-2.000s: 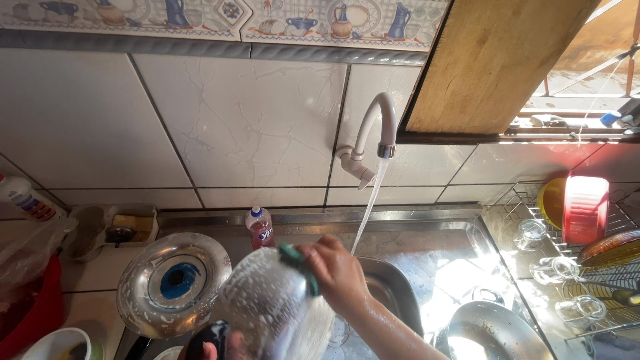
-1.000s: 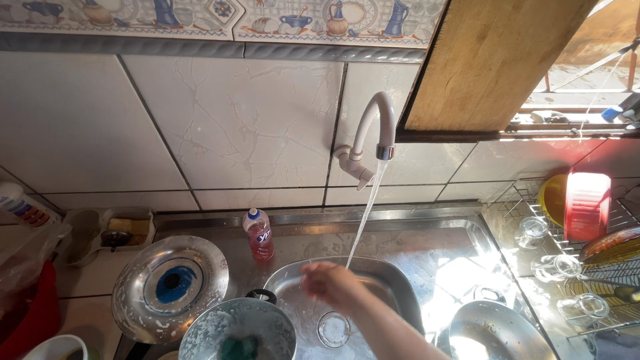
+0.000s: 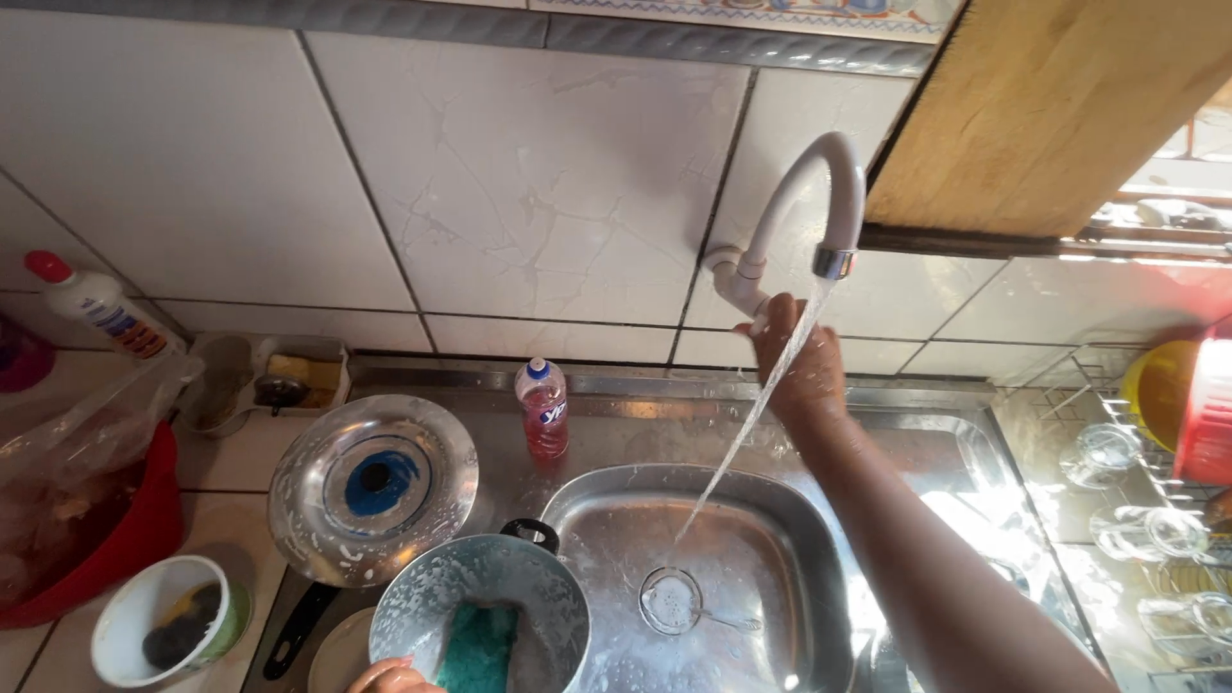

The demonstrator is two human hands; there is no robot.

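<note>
My right hand (image 3: 797,361) reaches to the white faucet (image 3: 842,192) and grips its handle behind the falling water. At the bottom edge, my left hand (image 3: 395,677) holds the near rim of a soapy metal pot (image 3: 539,587); only some fingers show. A green scouring sponge (image 3: 478,647) lies inside the pot. Water runs into the stainless steel sink (image 3: 741,539), where a utensil rests beside the drain strainer. A suds-covered metal lid (image 3: 318,491) with a blue centre lies left of the pot. A bottle of pink dish soap (image 3: 546,409) stands behind the sink.
On the left are a red basin (image 3: 159,539) with a plastic bag, a white tub (image 3: 108,640), a sponge caddy (image 3: 221,419) and a white bottle (image 3: 96,298). A wire dish rack (image 3: 1088,375) with glasses stands right. A wooden board (image 3: 1039,115) hangs above.
My right hand was at the pot with the green sponge, then over the sink, and is now up at the faucet handle. The sponge was let go into the pot. The pot now stands upright.
</note>
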